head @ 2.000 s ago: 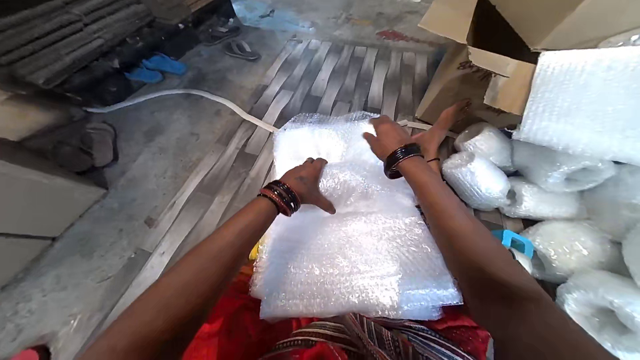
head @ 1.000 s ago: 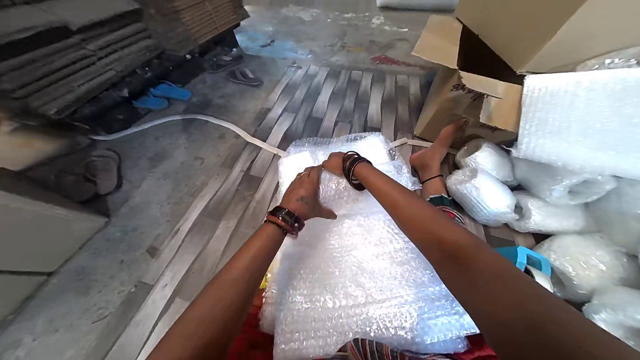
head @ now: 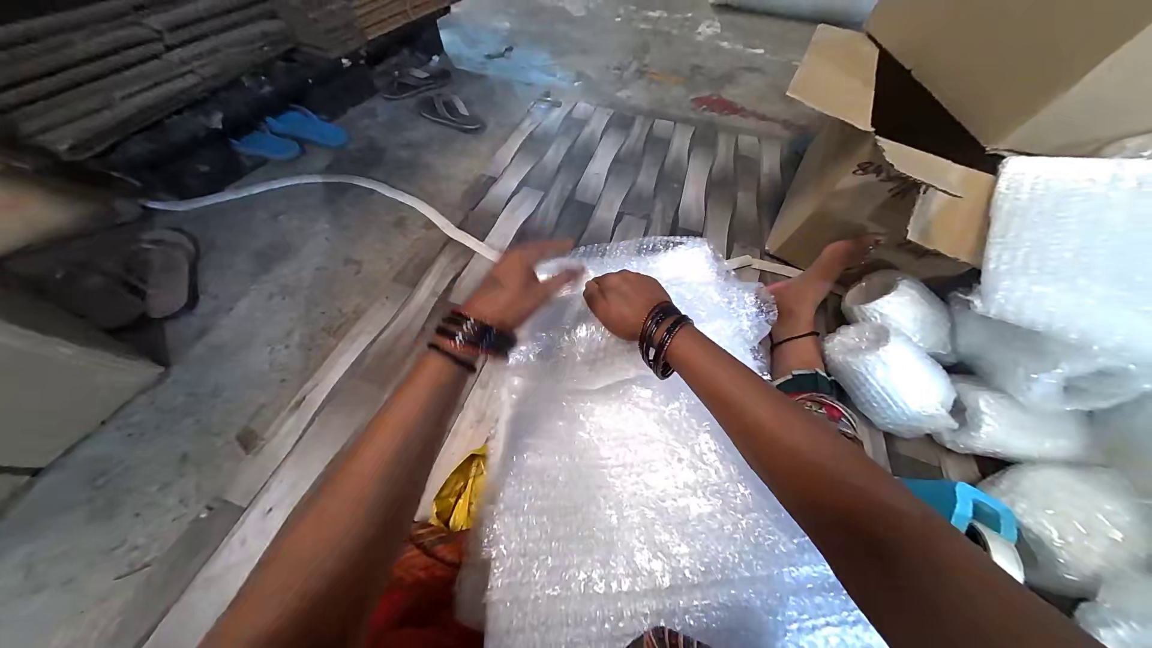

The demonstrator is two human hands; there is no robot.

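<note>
A sheet of clear bubble wrap (head: 621,486) lies over my lap and reaches forward onto the patterned mat. My right hand (head: 627,304) is closed on its upper part, with the fingers curled down into the film. Just left of it, at the far left corner of the wrap, is my left hand (head: 522,286), blurred, with thumb and fingers apart; whether it touches the film is not clear. Dark bangles circle both wrists. What lies under the wrap cannot be told.
Several bubble-wrapped bundles (head: 891,378) lie at the right, below an open cardboard box (head: 837,193). A blue tape dispenser (head: 967,508) is near my right forearm. A bare foot (head: 810,279) rests beside the wrap. A pale strap (head: 333,180) crosses the floor; blue slippers (head: 306,128) are at upper left.
My right hand, spread at the right of the wrap two seconds ago, has moved left and closed on the film. My left hand has moved forward to the far left corner.
</note>
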